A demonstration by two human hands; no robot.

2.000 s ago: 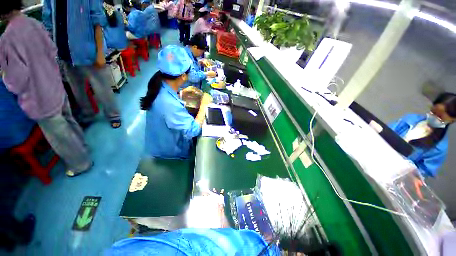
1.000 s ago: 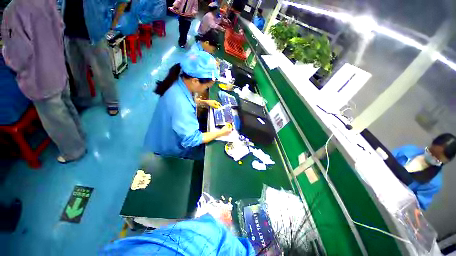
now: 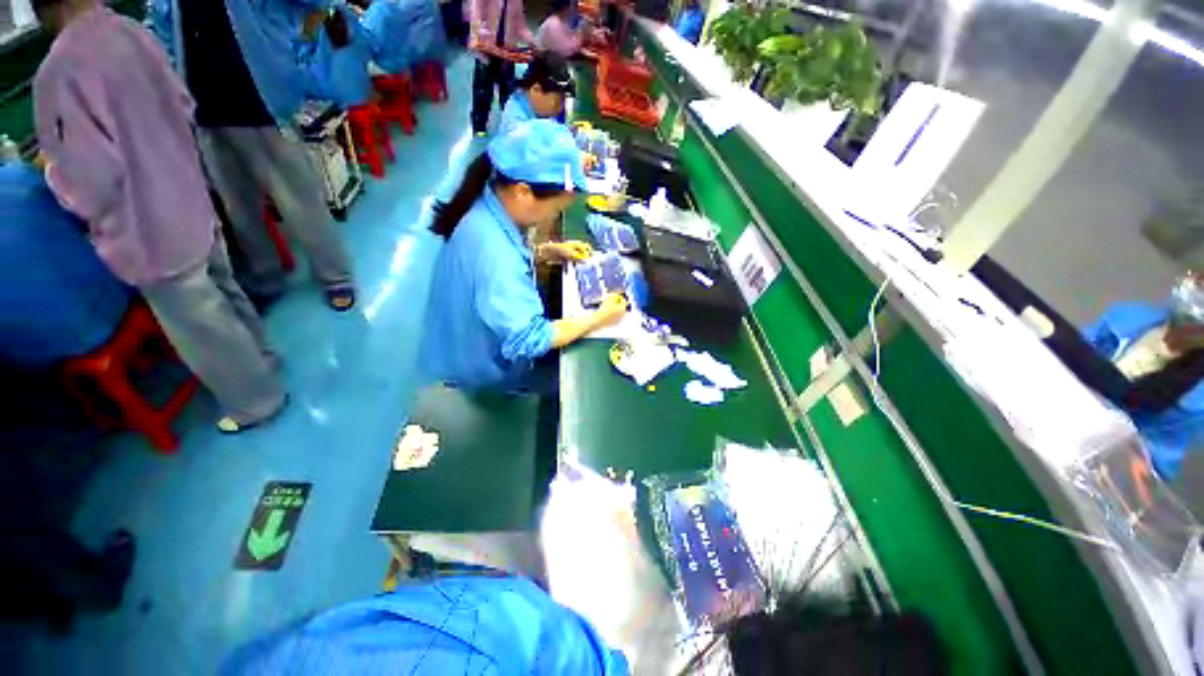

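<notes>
Neither of my hands is in the picture; only a blue sleeve or shoulder shows at the bottom edge. Nearest in front lies a film stack in a bag [image 3: 709,544], purple-blue with "SMART TABLET" print. White, crinkled clear plastic bags [image 3: 792,505] lie to its right. A whitish sheet or plastic [image 3: 590,528] lies to its left. A dark shape [image 3: 838,644], too blurred to name, is cut off by the bottom edge.
A neighbouring worker [image 3: 502,284] in blue handles a printed tablet [image 3: 603,280] by a black tray [image 3: 689,293]. White scraps [image 3: 647,359] lie on the green bench [image 3: 634,420]. The raised white shelf [image 3: 845,225] runs along the right.
The view has shifted. The neighbour's tablet, dark-faced at first, now shows purple-blue print. A dark shape has come in at the bottom edge, right of the film stack.
</notes>
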